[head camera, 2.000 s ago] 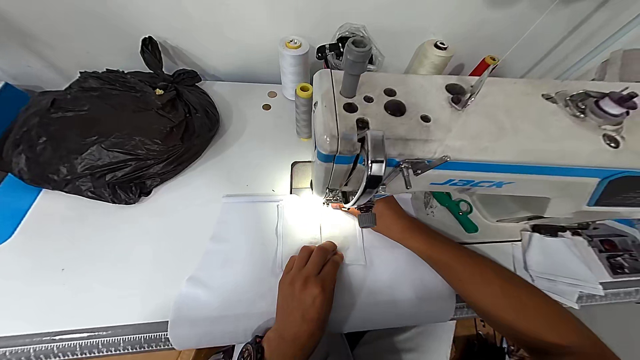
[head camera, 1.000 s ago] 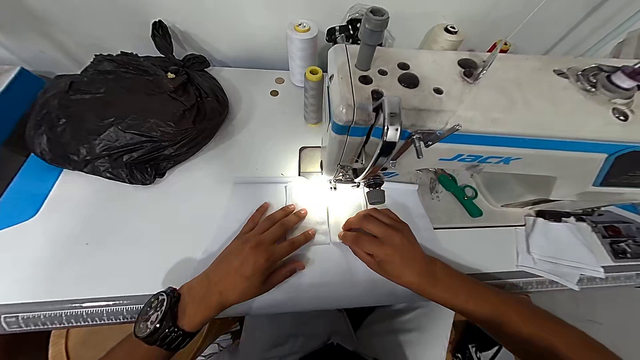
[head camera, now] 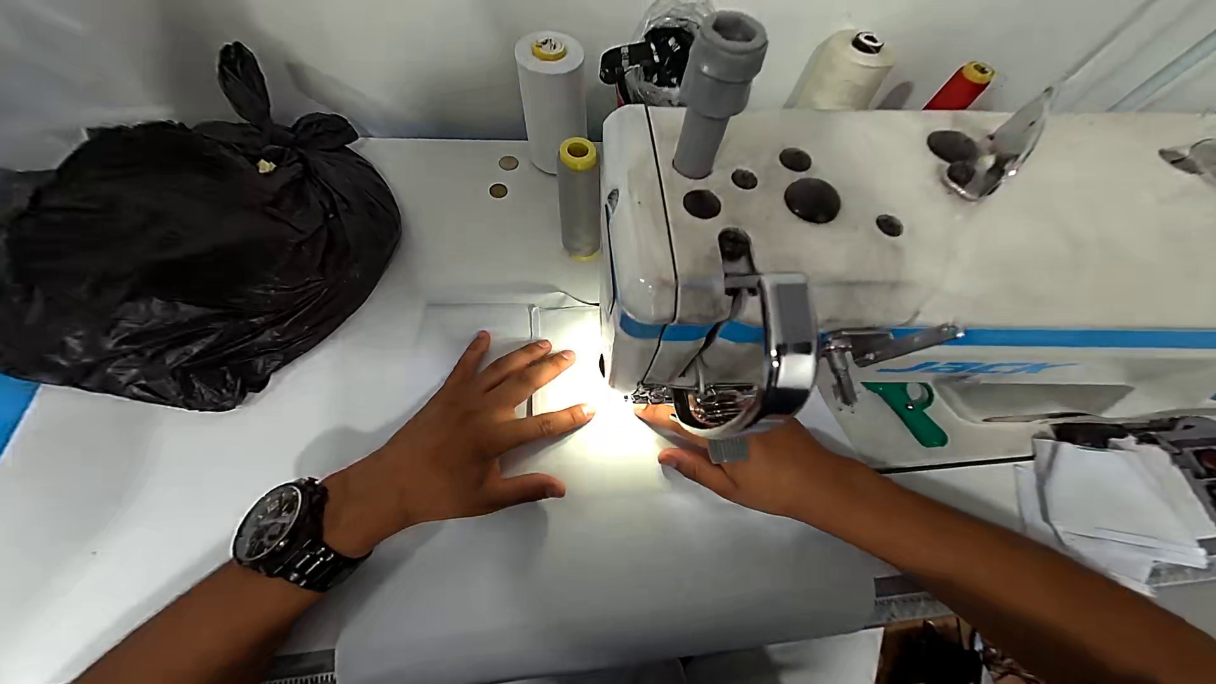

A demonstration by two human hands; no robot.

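White fabric (head camera: 608, 560) lies across the table and under the needle area of a Jack sewing machine (head camera: 902, 237). A lighter stitched piece, like a pocket, shows on it left of the machine head. My left hand (head camera: 475, 432) rests flat on this fabric with its fingers spread, a black watch (head camera: 285, 534) on the wrist. Close to the presser foot (head camera: 651, 394), my right hand (head camera: 750, 461) touches the fabric, its fingertips beside the foot and partly hidden behind the machine's metal guard. Bright lamp light washes out the fabric around the foot.
A tied black plastic bag (head camera: 199, 247) sits at left. Thread cones (head camera: 553, 104) and a grey spool (head camera: 579, 209) stand behind and beside the machine head. Green thread snips (head camera: 912, 413) lie under the arm. White fabric pieces (head camera: 1111, 503) are stacked at right. A ruler strip (head camera: 907, 606) follows the front edge.
The pocket-like piece, in front of the foot one second ago, now lies left of the machine head. My right hand has moved in beside the presser foot.
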